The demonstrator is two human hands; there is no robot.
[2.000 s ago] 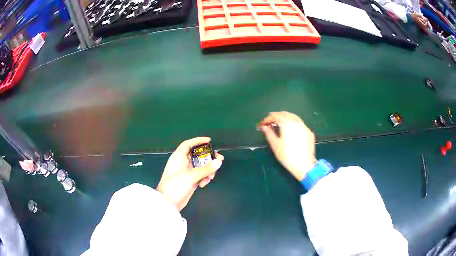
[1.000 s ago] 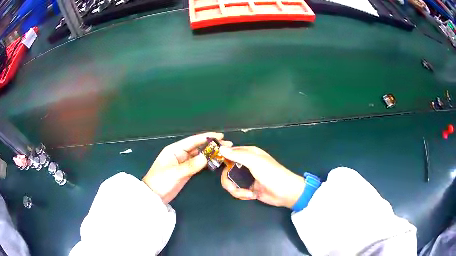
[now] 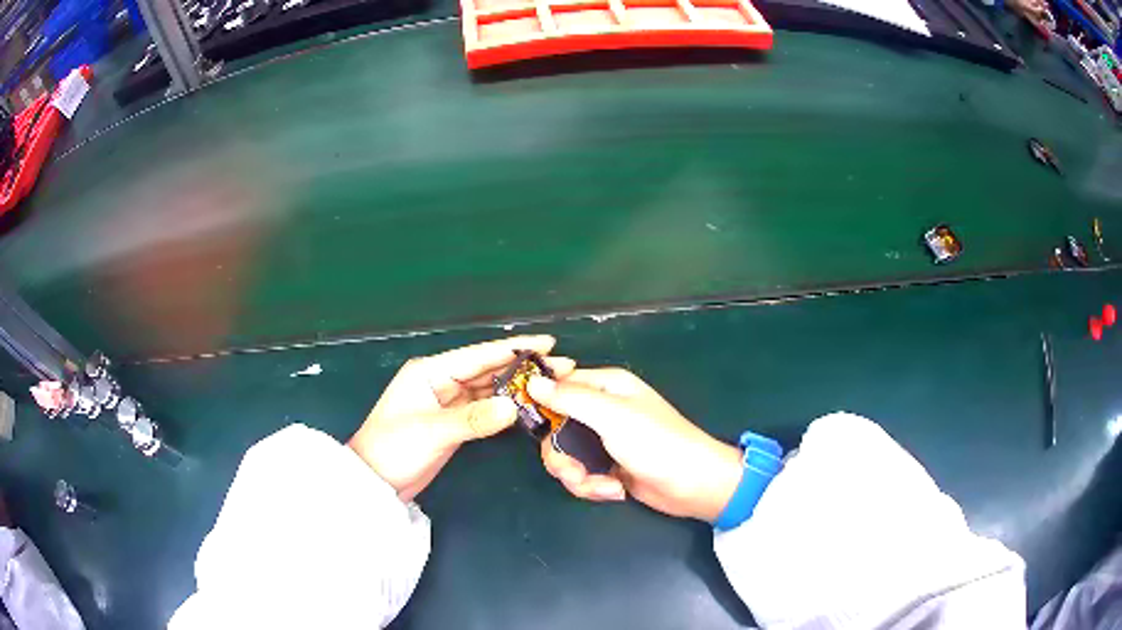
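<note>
My left hand (image 3: 441,400) holds a small square watch case (image 3: 522,379) with a dark rim and gold-yellow and silver inside. My right hand (image 3: 646,441) holds a flat black display module (image 3: 581,446) just right of and below the case. A yellow-orange flex tail (image 3: 556,420) runs between the display and the case. My right thumb or finger rests on the inside of the case. Whether the tail is joined to the case is hidden under the fingertips.
An orange-red compartment tray (image 3: 615,52) is at the far side. Another small case (image 3: 942,243), red pieces (image 3: 1102,322) and a slim dark stick (image 3: 1050,389) lie at right. Shiny round pieces (image 3: 123,412) lie by the left post, near a white scrap (image 3: 308,370).
My right hand has come in from the right, now with the display, and meets the case in my left hand. Over the last second, the display has tilted closer to the case. The view has shifted slightly.
</note>
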